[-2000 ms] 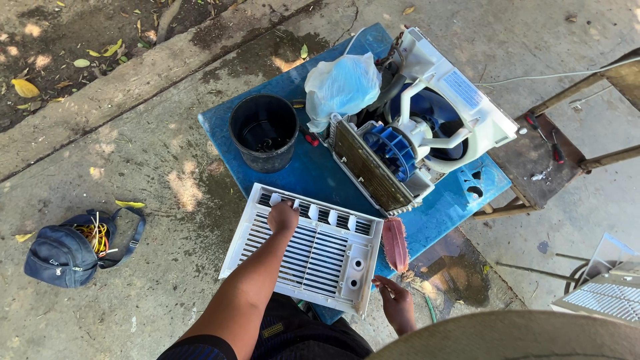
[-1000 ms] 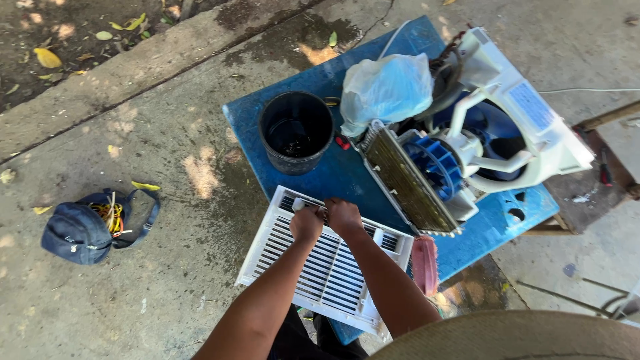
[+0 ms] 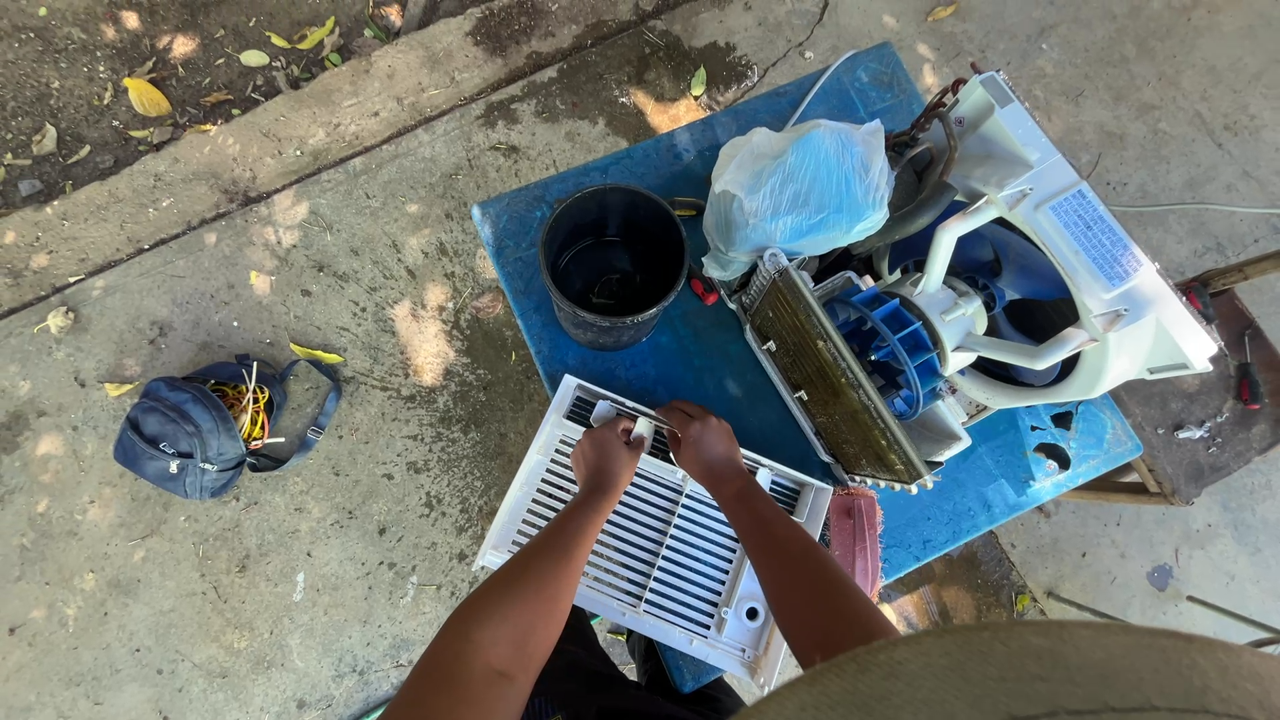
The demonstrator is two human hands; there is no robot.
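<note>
A white plastic air conditioner front grille lies at the near edge of the blue table, slats showing. My left hand is closed on a small white plastic piece at the grille's upper louver row. Beside it, my right hand has its fingers bent at a thin strip along the same row; whether it grips the strip is unclear. Farther right stands the opened window air conditioner, with its blue blower wheel and finned coil exposed.
A black bucket stands left of a blue-filled plastic bag on the table. A pink brush touches the grille's right side. Screwdrivers rest on a brown stand at right. A blue bag lies on the concrete.
Two seconds ago my right hand was beside the grille's lower right corner; now it is at the upper louver row near my left hand. The view has shifted.
</note>
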